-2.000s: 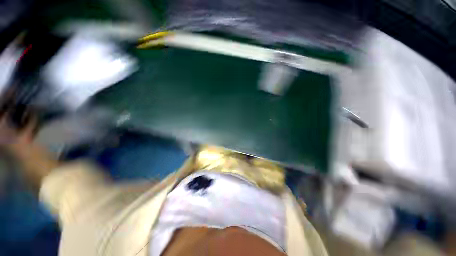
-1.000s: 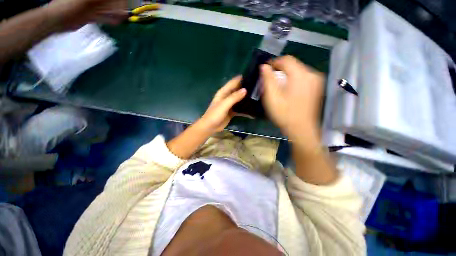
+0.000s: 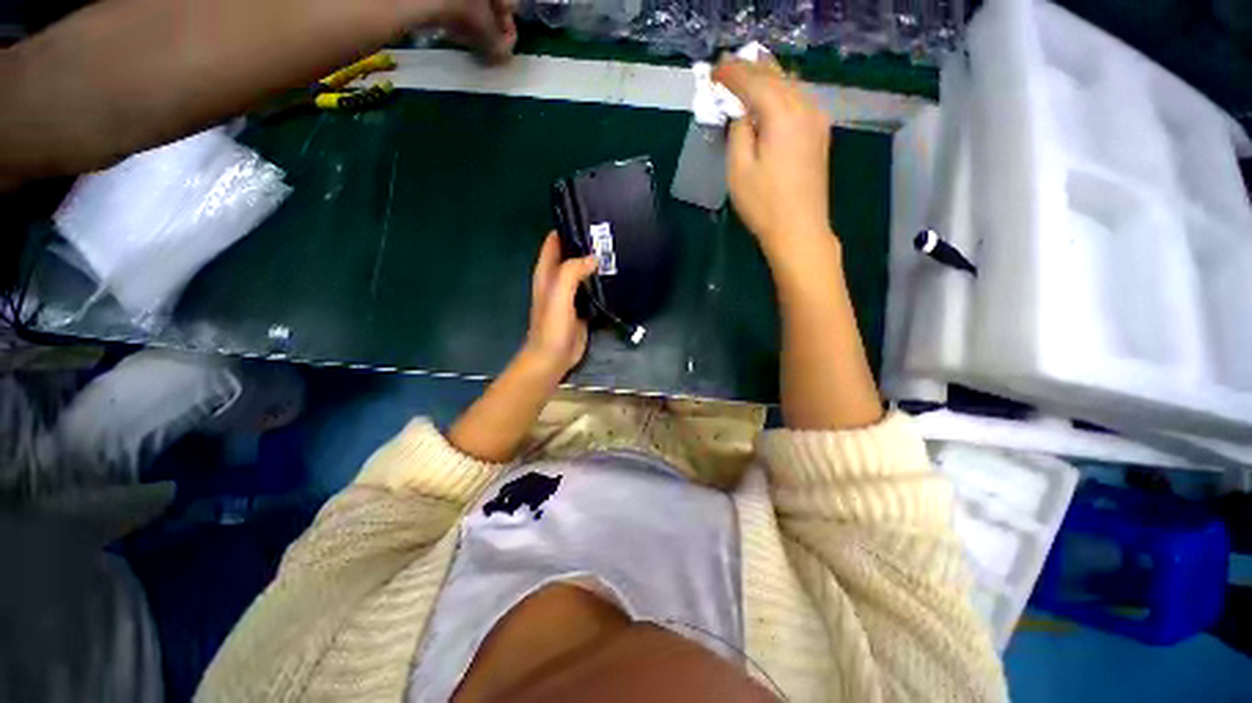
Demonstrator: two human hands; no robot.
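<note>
My left hand (image 3: 559, 305) holds a flat black electronic unit (image 3: 634, 240) by its left edge, above the green mat. A white barcode label (image 3: 603, 249) faces up on it, and a short black lead with a pale tip hangs at its lower side. My right hand (image 3: 772, 137) is at the back of the bench with a crumpled white cloth (image 3: 711, 96) in its fingers. The cloth is over the top of the translucent dispenser bottle (image 3: 700, 168), whose top is hidden.
Foam packing tray (image 3: 1023, 206) stands at right, with a black plug (image 3: 943, 251) beside it. Bubble wrap bags (image 3: 165, 220) lie at left. Yellow-handled cutters (image 3: 354, 85) lie at the back left. Another person's arm (image 3: 206, 76) reaches across the upper left. Blue crate (image 3: 1146, 563) is below right.
My right hand has moved from the unit up and back to the bottle with the cloth. My left hand has moved slightly left with the unit. The other person's arm reaches further right.
</note>
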